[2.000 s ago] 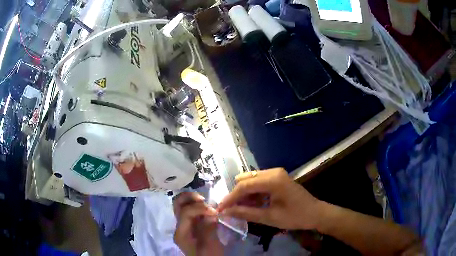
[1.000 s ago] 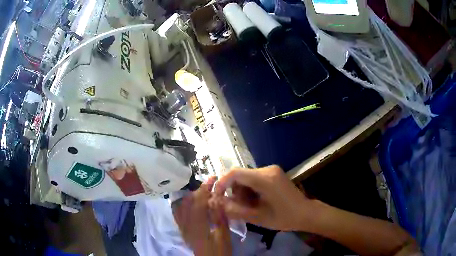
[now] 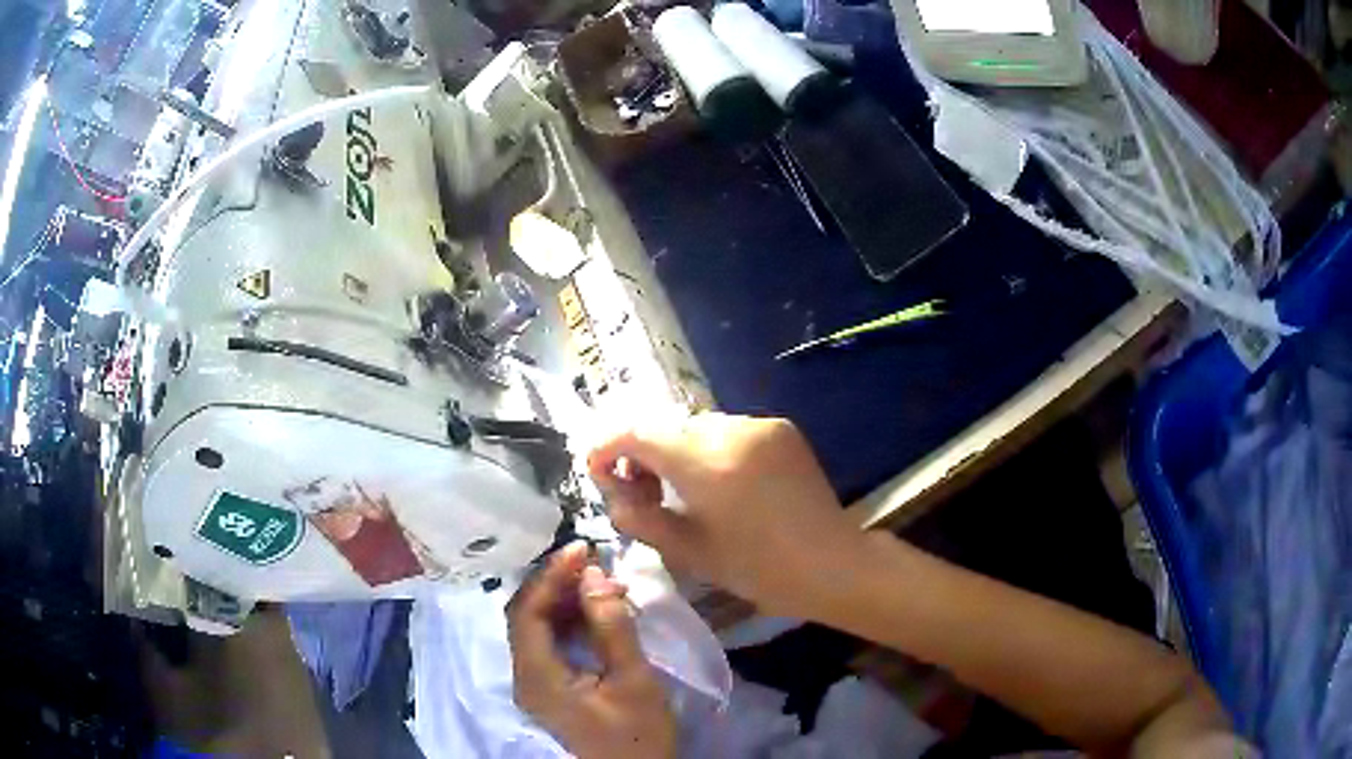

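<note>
The white sewing machine (image 3: 349, 445) with its green badge fills the left of the view. A white to pale lilac garment piece (image 3: 675, 630) lies below the needle area and hangs towards the lap. My left hand (image 3: 578, 653) is at the cloth just below the machine head, with thumb and finger together at the cloth's edge. My right hand (image 3: 727, 497) is over the brightly lit bed, right of the needle area, fingers curled with fingertips close together. Whether it pinches a thread or cloth is too blurred and bright to tell.
Dark cloth at right holds yellow-green snips (image 3: 867, 326), a black smartphone (image 3: 875, 186) and thin tweezers. White spools (image 3: 764, 57) and a brown parts box (image 3: 620, 74) stand behind. A blue bin (image 3: 1164, 475) with cloth is at far right, below white tapes (image 3: 1171, 193).
My hands were together at the cloth and are now apart. My right hand has moved up towards the machine bed. My left hand stays low at the cloth. The view has shifted slightly.
</note>
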